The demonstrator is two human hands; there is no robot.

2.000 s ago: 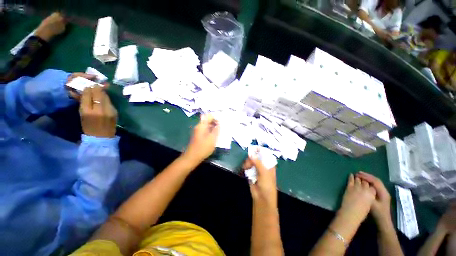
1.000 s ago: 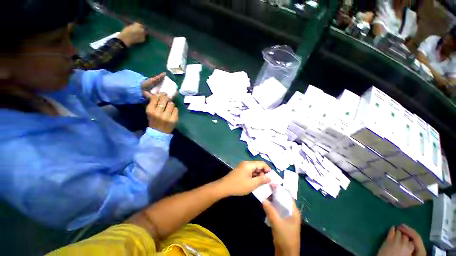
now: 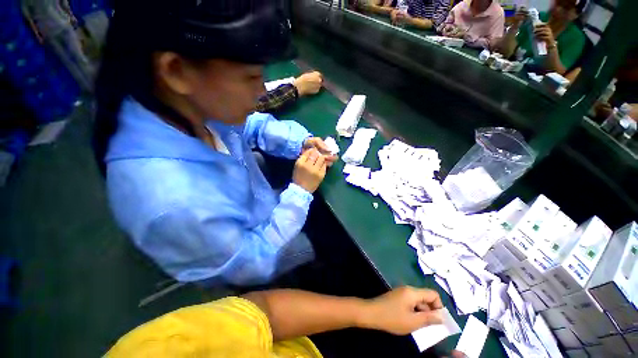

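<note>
My left hand (image 3: 406, 310) is over the front edge of the green bench, its thumb and fingers closed on a white folded paper slip (image 3: 435, 331). My right hand (image 3: 458, 354) is almost wholly cut off by the bottom edge; only a fingertip shows at another white slip (image 3: 473, 338). What the right hand holds cannot be told. A large loose heap of white paper slips (image 3: 448, 234) lies on the bench beyond my hands.
White cartons (image 3: 566, 255) stand stacked at the right. A clear plastic bag (image 3: 514, 157) with white contents is behind the heap. A person in a blue smock (image 3: 203, 203) sits at my left. A carton (image 3: 351, 115) and a white item (image 3: 359, 145) lie farther along the bench (image 3: 364, 220).
The view has swung left, so the carton stack and my right hand are partly out of the picture. My hands were together around slips; my left hand now shows apart with one slip.
</note>
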